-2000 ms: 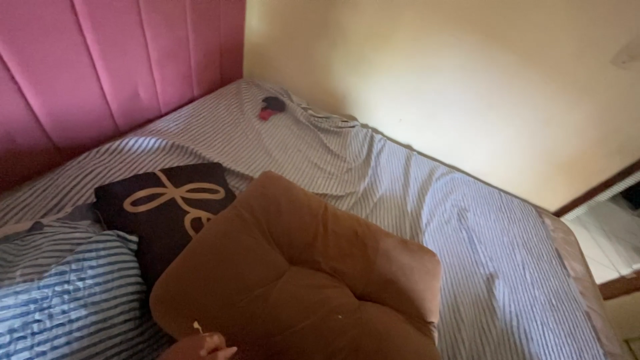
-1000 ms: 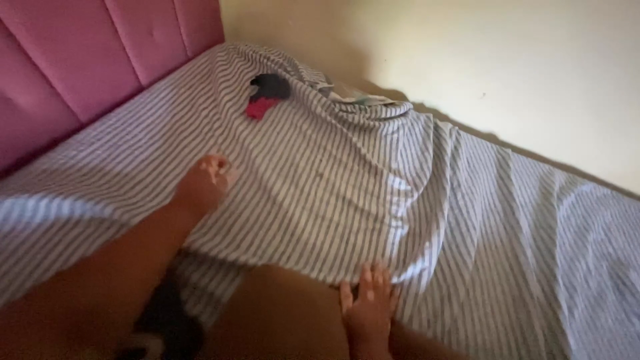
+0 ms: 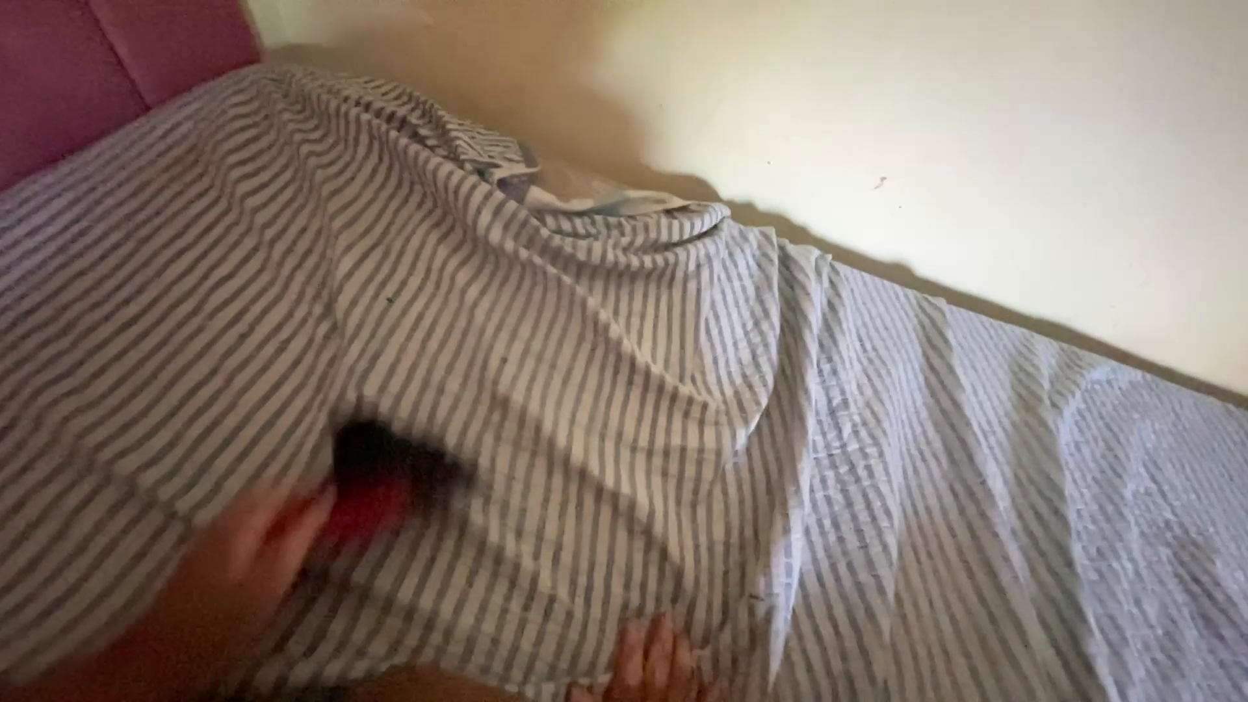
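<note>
My left hand point(image 3: 249, 546), blurred by motion, grips a small black and red cloth item point(image 3: 375, 487) by its red part, at the lower left. Just what the item is cannot be told. The striped bedsheet point(image 3: 546, 390) lies beneath it, rumpled along the wall side. At the bottom edge, my right hand point(image 3: 653, 663) rests on the sheet with its fingers pointing up and nothing seen in them; its palm is cut off by the frame.
A pink padded headboard point(image 3: 58, 88) stands at the upper left. The cream wall point(image 3: 926, 146) runs along the far side of the bed. Part of a brown cushion point(image 3: 429, 682) shows at the bottom edge.
My left hand has taken hold of the black and red item, which lay near the wall side, and has brought it nearer. The view has moved closer to the bed.
</note>
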